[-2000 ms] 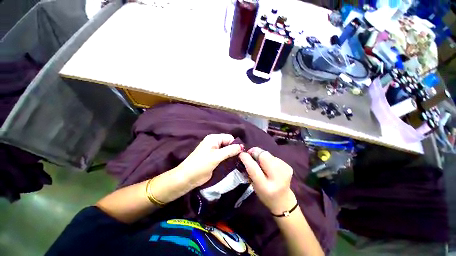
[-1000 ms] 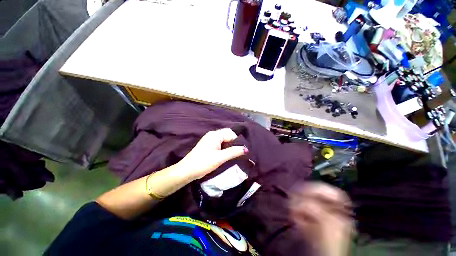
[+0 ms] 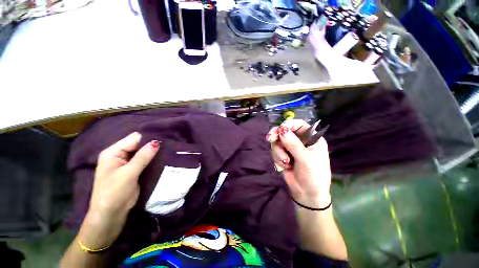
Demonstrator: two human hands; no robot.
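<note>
The dark plum garment (image 3: 210, 131) lies over the lap. Its white main label (image 3: 174, 189) and a narrower white side tag (image 3: 218, 186) face up, with a short pale stitched line above the label. My left hand (image 3: 118, 178) is at the garment's left part, thumb and fingers around a fold of the cloth. My right hand (image 3: 299, 157) is raised at the right, holding small metal snips (image 3: 315, 134) with the open blades pointing up and right past the fingers. No needle or thread can be made out.
The white table (image 3: 105, 78) holds a maroon flask (image 3: 155, 21), a phone on a stand (image 3: 193, 31) and a grey mat (image 3: 247, 73) with loose fasteners (image 3: 273, 69). A drawer (image 3: 68, 125) is under the tabletop. More plum cloth (image 3: 367, 131) and a grey bin (image 3: 430, 99) stand at the right.
The view has turned right. My right hand, blurred and low at the right one second ago, is now raised with snips. My left hand sits left of the label.
</note>
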